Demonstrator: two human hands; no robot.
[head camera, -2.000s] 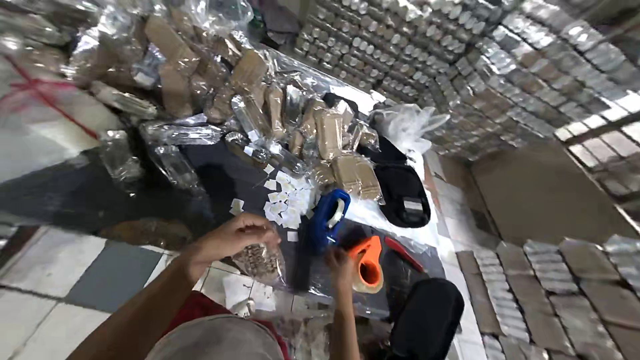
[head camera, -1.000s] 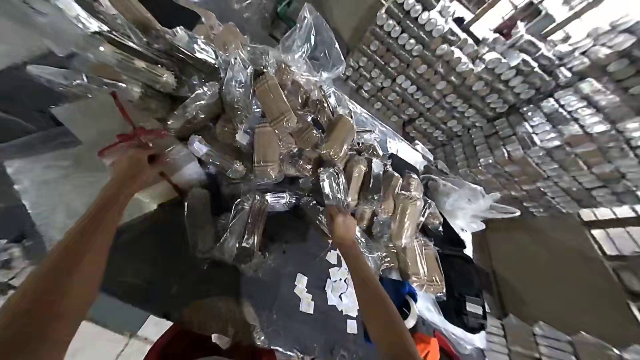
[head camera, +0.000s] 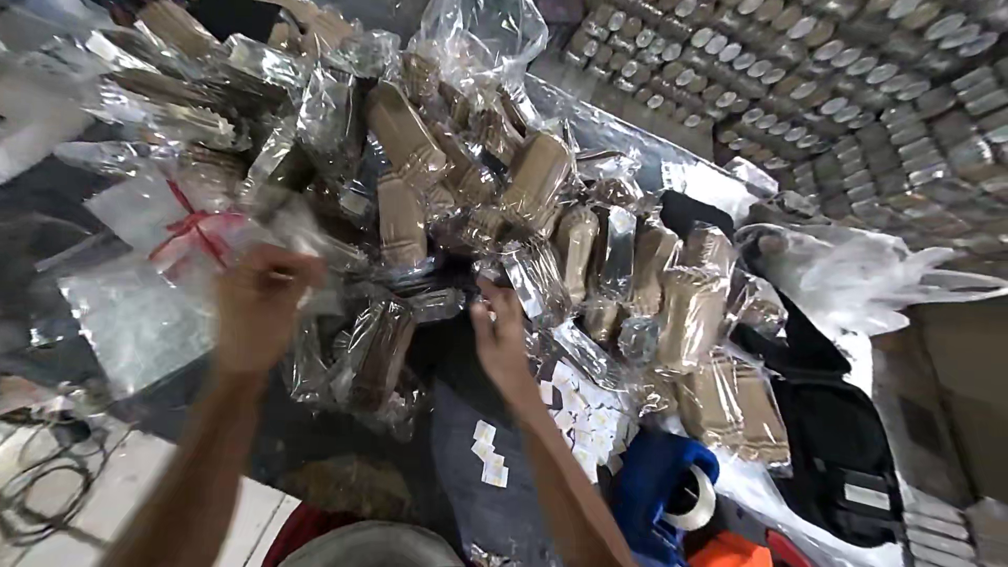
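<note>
My left hand (head camera: 264, 303), blurred, is beside a stack of clear plastic bags (head camera: 142, 315) tied with red string (head camera: 193, 228); whether its fingers hold a bag cannot be told. My right hand (head camera: 500, 331) reaches to the near edge of the heap, its fingers beside a clear-wrapped packet (head camera: 535, 279); a grip on it is not plain. Brown items in clear plastic wrap (head camera: 402, 134) make up the heap. Small white paper squares (head camera: 591, 417) lie under and beside my right forearm, with several more (head camera: 490, 454) to its left.
A blue tape dispenser (head camera: 657, 492) with a roll of tape, an orange object (head camera: 728, 551) and an open black case (head camera: 839, 457) lie at the right. A white plastic bag (head camera: 850, 268) sits behind them. Stacked wrapped packs (head camera: 787, 71) fill the back right. Coiled cable (head camera: 47, 480) lies lower left.
My left hand has come away from the red string toward the right. My right hand was by the tape dispenser two seconds ago and is now at the heap. The view has swung left.
</note>
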